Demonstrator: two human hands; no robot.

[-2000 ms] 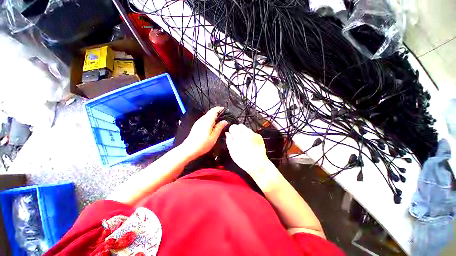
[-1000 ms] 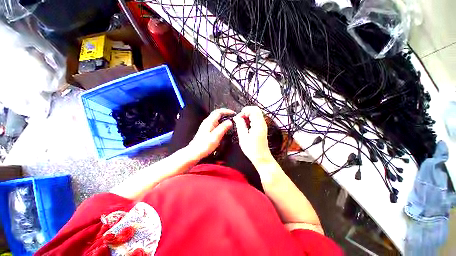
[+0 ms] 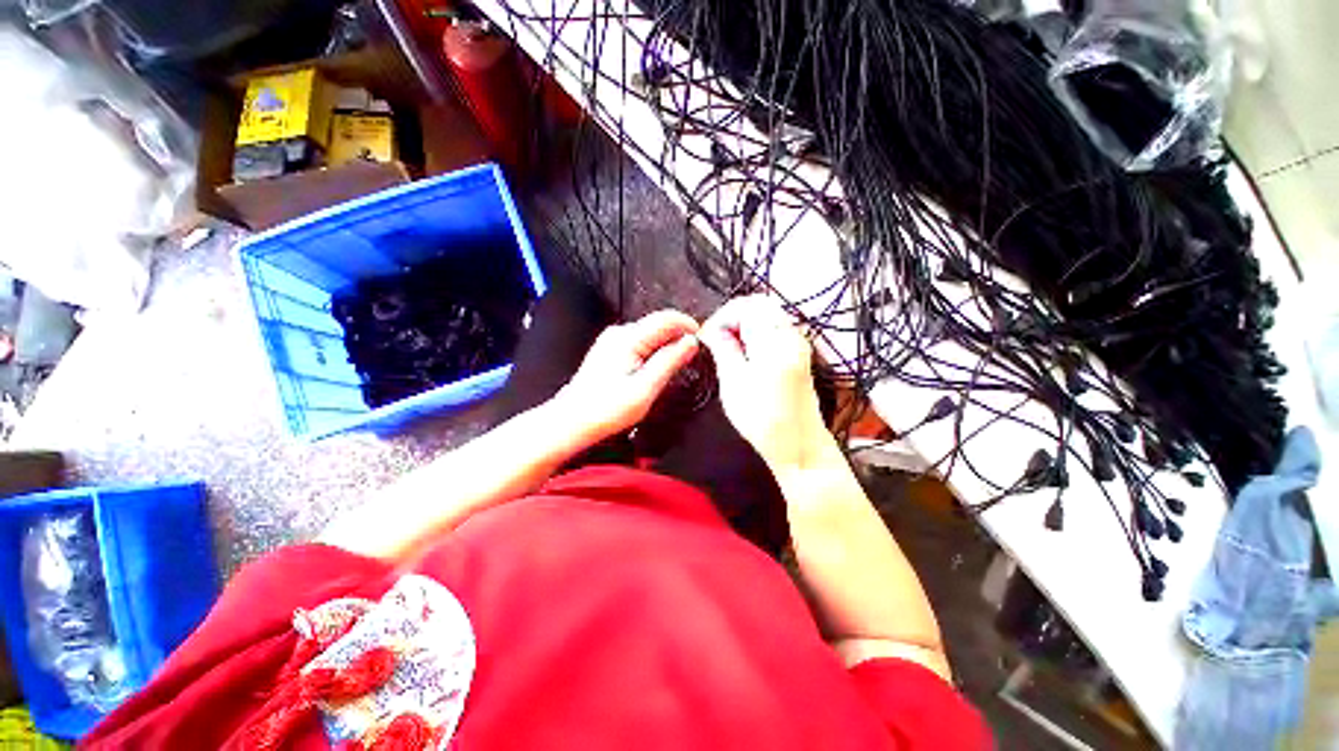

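My left hand (image 3: 632, 379) and my right hand (image 3: 761, 374) are above my lap, with their fingertips close together or touching. A dark coiled cable (image 3: 690, 389) seems to show just below the fingertips; it blends with the dark clothing, and I cannot tell how each hand grips it. The cable pile (image 3: 969, 132) lies along the white table (image 3: 1094, 580), with loose leads and black connectors (image 3: 1046, 470) spread towards me.
A large blue bin (image 3: 316, 345) with black coils stands left of my legs. Beyond it is a cardboard box (image 3: 316, 188) with yellow-and-black packets, beside a red cylinder (image 3: 477, 66). A small blue bin (image 3: 162, 587) is lower left. Denim cloth (image 3: 1256, 572) hangs at the table's right end.
The dark cable strands visible at my fingers earlier are now mostly hidden. My fingertips have come closer together. The whole view has shifted slightly.
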